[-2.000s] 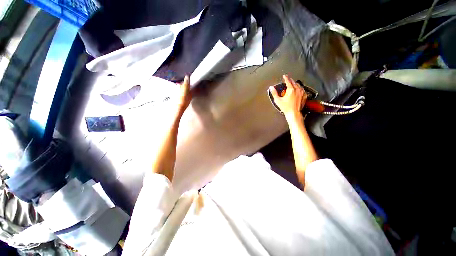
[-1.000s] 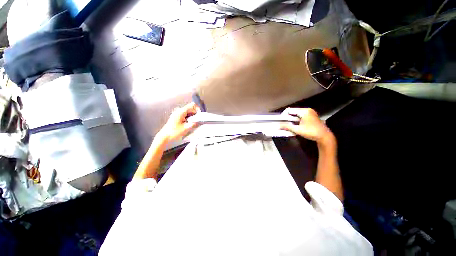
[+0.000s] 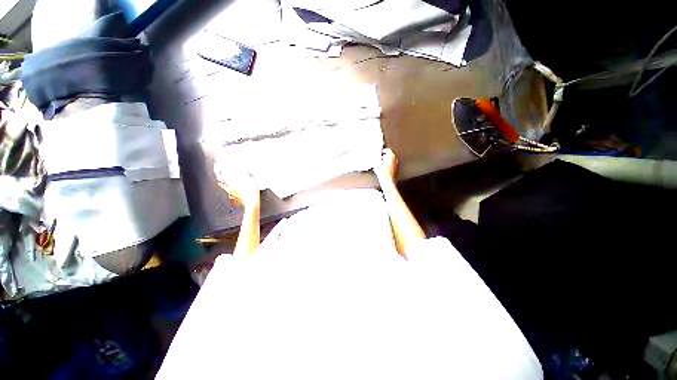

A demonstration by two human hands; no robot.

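A white garment panel [image 3: 312, 141] lies spread on the near part of the ironing table, with a thin dark wavy line across it; glare hides much of its surface. My left hand [image 3: 241, 189] holds its near left corner; the fingers are washed out by light. My right hand [image 3: 387, 163] holds its near right edge. The steam iron [image 3: 486, 125], with an orange-red handle, rests on the table to the right, untouched.
A smartphone [image 3: 241, 59] lies beyond the panel. Loose pale and dark pieces [image 3: 408, 28] lie at the far side. Stacked pale panels [image 3: 111, 182] with a dark strip sit at left. The iron's braided cord [image 3: 538, 145] runs right.
The panel, earlier held folded and narrow at the table's near edge after my right hand left the iron, now lies flat on the table. Both hands have moved left with it.
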